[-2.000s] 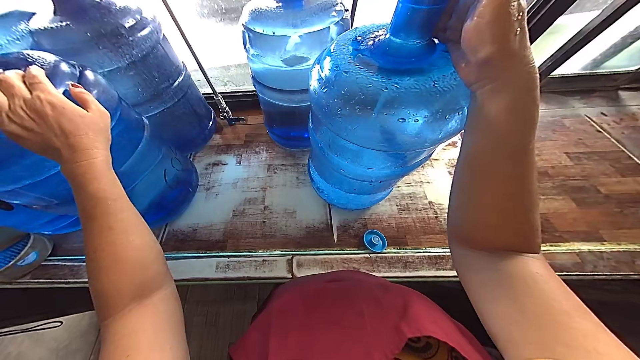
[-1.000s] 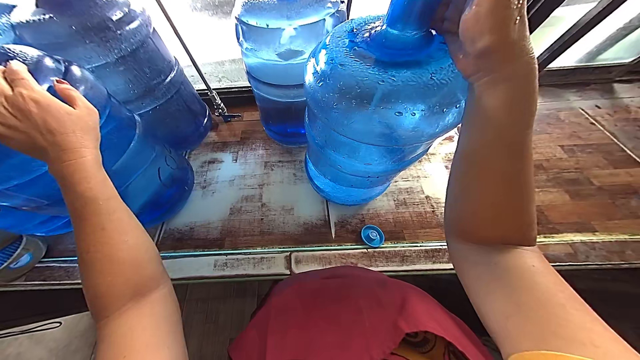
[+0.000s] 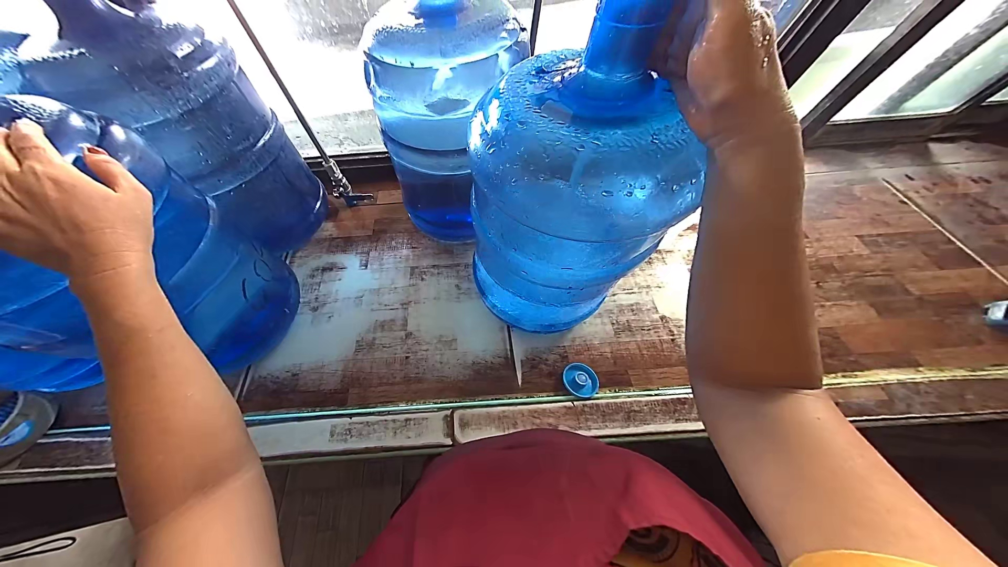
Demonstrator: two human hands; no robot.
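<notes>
My left hand [image 3: 75,201] rests with bent fingers on the top of a large blue plastic water jug [image 3: 228,291] at the left. At the right, my wet right hand [image 3: 720,67] is against the neck of a clear blue water jug [image 3: 583,189], its fingers partly hidden behind the neck. Droplets cover this jug's shoulder, and it stands on the wood-patterned counter. A small round blue cap [image 3: 580,379] lies near the counter's front edge, in front of that jug.
A partly filled jug [image 3: 441,118] stands behind, by the window. Another jug [image 3: 189,110] is at the back left, beside a thin rod with a metal valve [image 3: 340,185]. The counter [image 3: 890,299] extends right, where a small object [image 3: 996,313] lies. A round container [image 3: 27,425] is at lower left.
</notes>
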